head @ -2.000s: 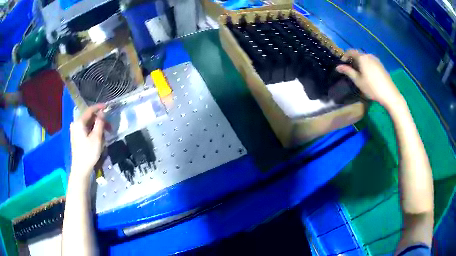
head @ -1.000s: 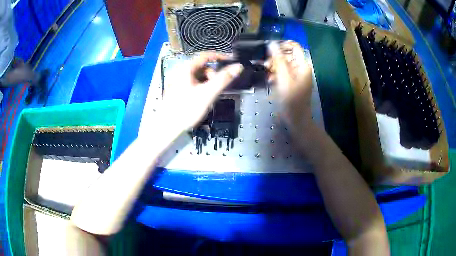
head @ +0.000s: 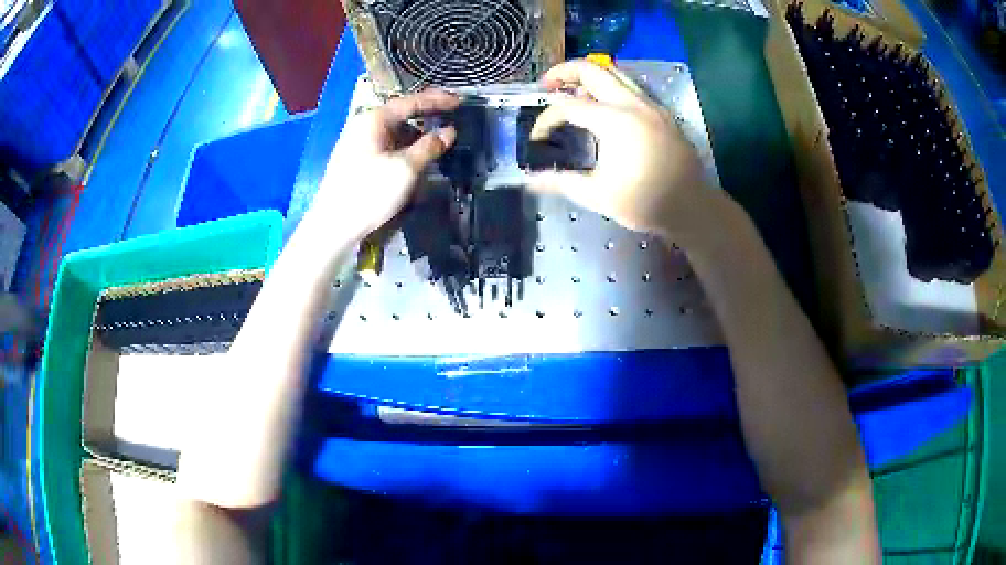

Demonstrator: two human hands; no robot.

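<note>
My left hand [head: 386,166] holds a black adapter [head: 469,141] at the left part of the clear fixture [head: 504,144], just before the fan. My right hand [head: 629,149] has its fingers on another black adapter [head: 570,152] at the fixture's right part. Whether both are fully seated cannot be told. Two more black adapters [head: 502,232] lie side by side on the perforated plate [head: 618,298], nearer to me, with pins pointing towards me. The left one is tilted and close under my left hand.
The round fan [head: 456,42] stands behind the fixture. A yellow-orange block [head: 599,60] shows behind my right hand, a yellow tool [head: 371,254] by my left wrist. An open carton of adapters [head: 816,210] is at right; a green crate [head: 61,331] with cartons is at left.
Two seconds ago my right hand was at the right carton. One second ago both hands held black adapters above the plate; now they have parted and lowered them to the fixture.
</note>
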